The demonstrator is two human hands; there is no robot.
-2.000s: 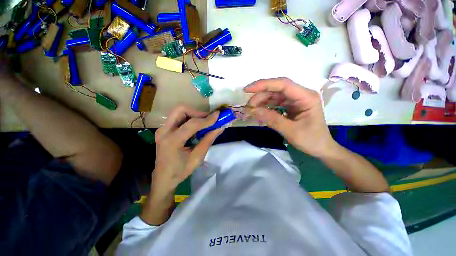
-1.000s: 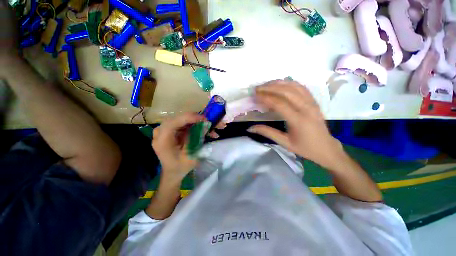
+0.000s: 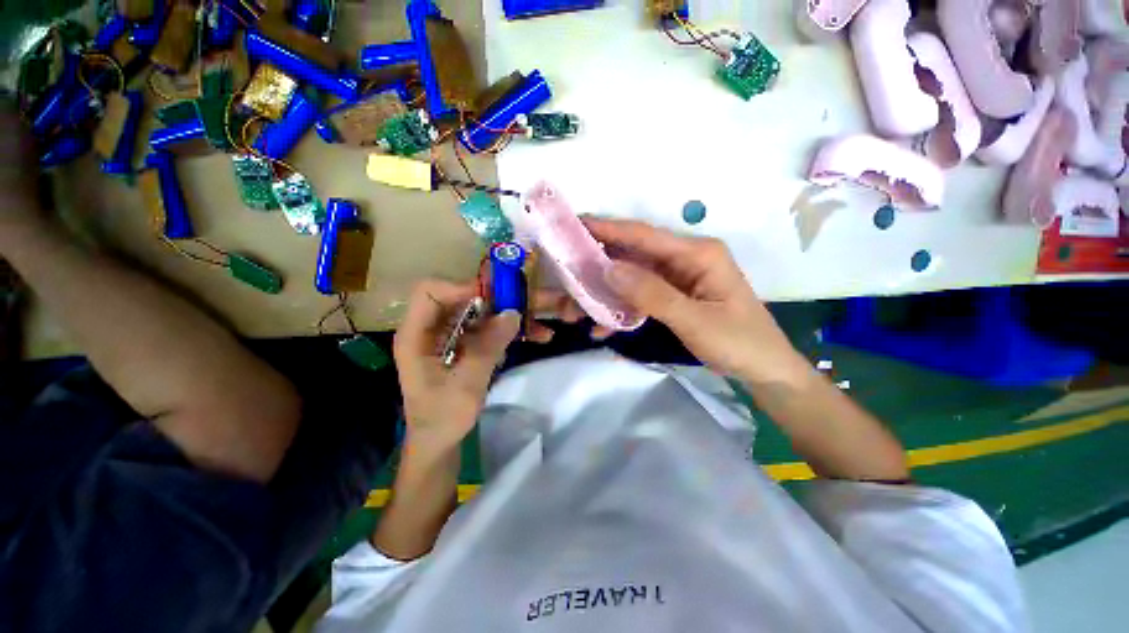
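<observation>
My left hand [image 3: 448,359] holds a blue battery [image 3: 508,280], its round end facing up, together with a circuit board [image 3: 462,331] seen nearly edge-on. Short red wires show beside the battery. My right hand [image 3: 681,287] holds a pale pink housing half [image 3: 579,257], tilted, its hollow side in view with small holes at both ends. The housing half is just right of the battery; a gap shows between their upper parts. My left fingers partly hide the battery's lower end.
Blue batteries with wired green boards are heaped at left [image 3: 291,127]. A yellow screwdriver [image 3: 400,172] lies behind my left hand. Pink housing halves [image 3: 877,169] lie at right, near dark green discs [image 3: 884,218]. A neighbour's arm [image 3: 186,334] reaches in at left.
The pink housing half, blurred under my right hand a second ago, is now upright-tilted in its grip. The board in my left hand has turned edge-on. A third green disc shows on the white sheet.
</observation>
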